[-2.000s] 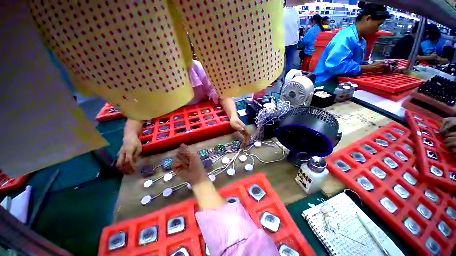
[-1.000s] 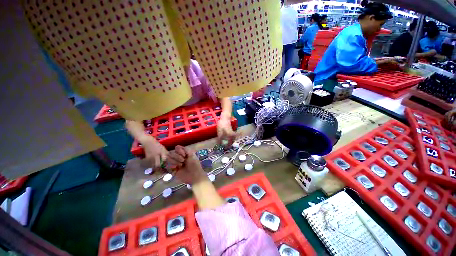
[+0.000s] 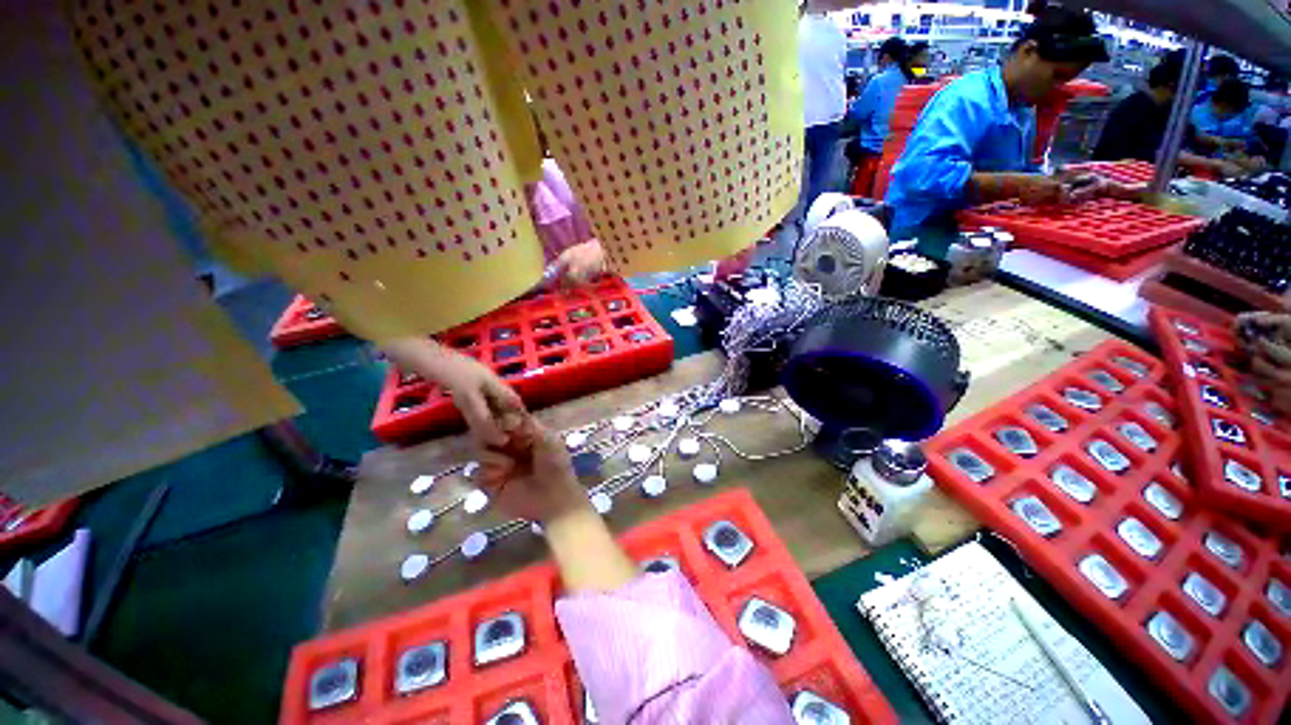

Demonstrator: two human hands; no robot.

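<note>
My right hand (image 3: 527, 475), bare in a pink sleeve, reaches over the tan board (image 3: 371, 517). Its raised fingers overlap the fingers of a hand (image 3: 482, 404) from across the bench; whether they hold anything between them cannot be told. My left hand is out of the picture. White round charging pucks (image 3: 474, 544) on thin wires lie on the board. One dark unit (image 3: 585, 463) shows just right of my hand. A red tray (image 3: 460, 609) with silver-edged watch bodies (image 3: 498, 637) lies nearest me, partly covered by my sleeve.
Yellow dotted sheets (image 3: 326, 156) hang at upper left. Another red tray (image 3: 531, 375) lies opposite, a person's other hand (image 3: 578, 262) above it. A black fan (image 3: 871, 371), bottle (image 3: 885, 493), notebook (image 3: 977, 637) and filled trays (image 3: 991, 489) are at right. A person in blue (image 3: 963, 149) works behind.
Dark and greenish units seen on the pucks earlier are gone. The opposite person's one hand moved to my fingers, the other back over their tray. My right hand stays nearly in place.
</note>
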